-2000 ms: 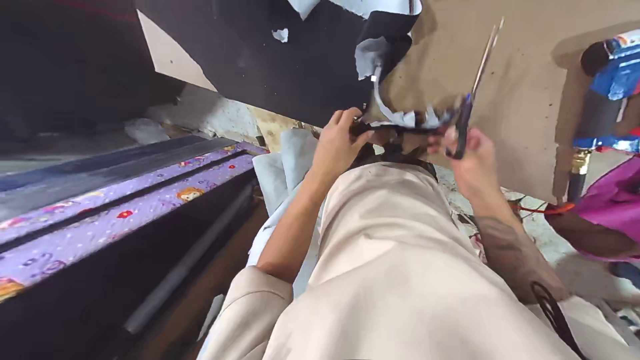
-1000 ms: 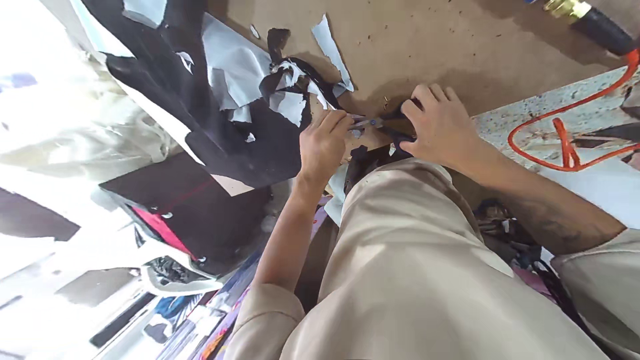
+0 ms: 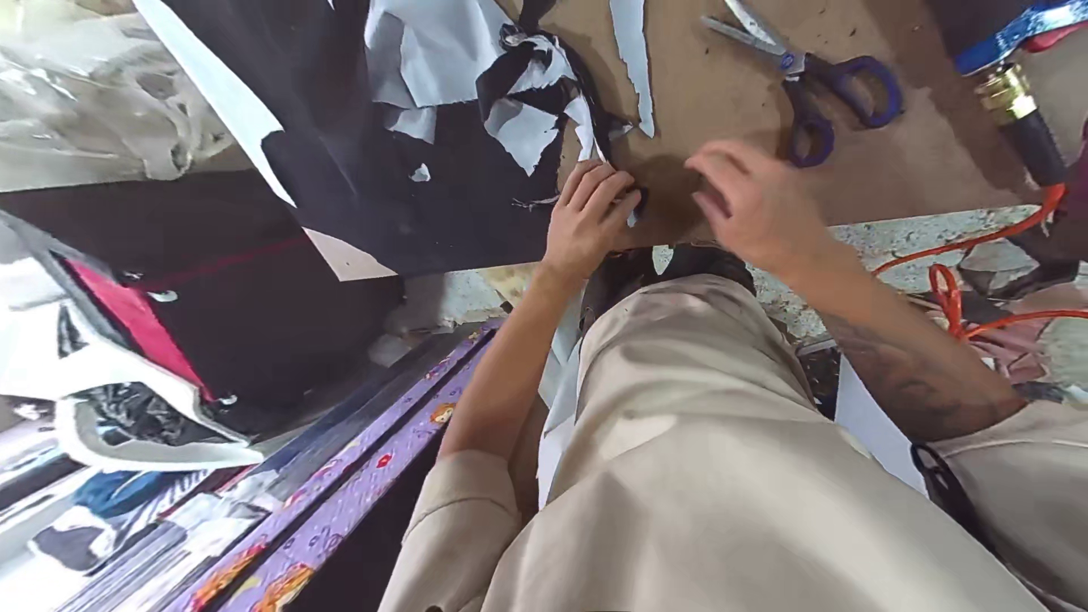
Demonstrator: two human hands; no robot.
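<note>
Near the board's front edge, my left hand (image 3: 591,212) rests with bent fingers on a strip of black and white scraps; whether it grips the strip I cannot tell. My right hand (image 3: 756,204), slightly blurred, hovers over the brown board (image 3: 918,161) with its fingers apart and nothing in it. Scissors (image 3: 790,66) with purple-blue handles lie on the board beyond my right hand, blades spread. Torn black and white scraps (image 3: 523,127) are bunched beyond my left hand. A large black sheet (image 3: 340,127) spreads to the left.
A hose fitting of brass and black (image 3: 1011,102) with an orange hose (image 3: 943,289) is at the right. Purple patterned strips (image 3: 374,467) run along the lower left. A dark panel (image 3: 314,314) stands left of the board. A narrow white scrap (image 3: 633,59) lies beyond my hands.
My right hand has let go of the scissors, which it held at the board's edge; they now lie on the board. The view has shifted.
</note>
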